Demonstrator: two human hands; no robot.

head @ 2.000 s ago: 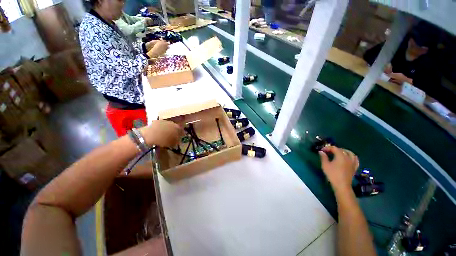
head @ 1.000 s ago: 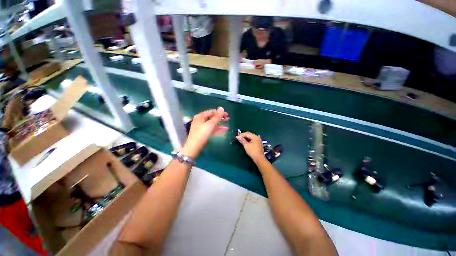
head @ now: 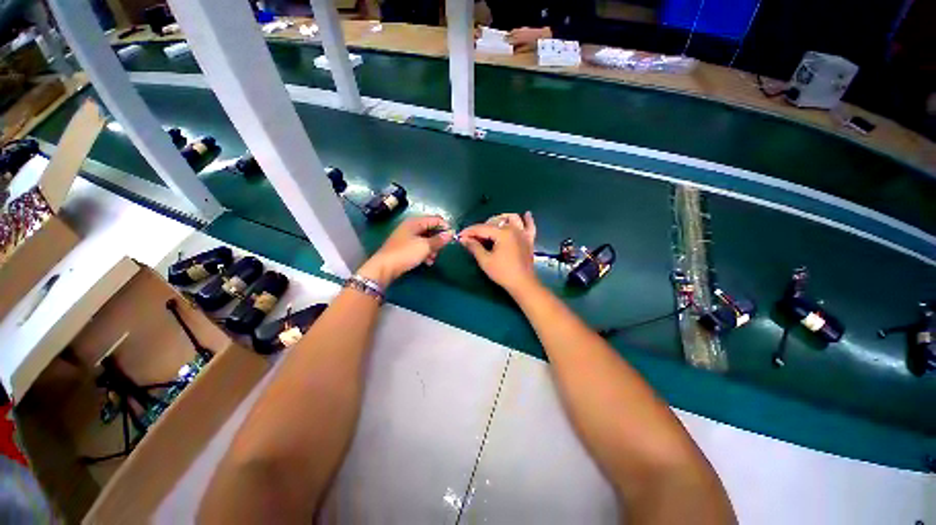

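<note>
My left hand [head: 416, 246] and my right hand [head: 500, 249] meet fingertip to fingertip over the near part of the green belt. Between them is a tiny pale wire connector [head: 457, 238], pinched from both sides; its details are too small to tell. A thin dark lead [head: 474, 210] shows just behind the fingers. A black rounded body with a cream label [head: 385, 202] lies on the belt beyond my left hand. A joined unit [head: 590, 267] with small parts trailing lies to the right of my right hand.
An open parts carton [head: 221, 395] with green boards and black leads stands at left, beside several black bodies [head: 257, 300] on the white bench [head: 431, 441]. White posts [head: 272, 133] rise at the belt. A clear plastic strip [head: 693, 267] crosses the belt among more units. A person's hands [head: 529, 38] show opposite.
The view has turned down and right. My left hand, earlier in the carton and then raised with fingers apart, has come down to meet my right fingertips at the connector.
</note>
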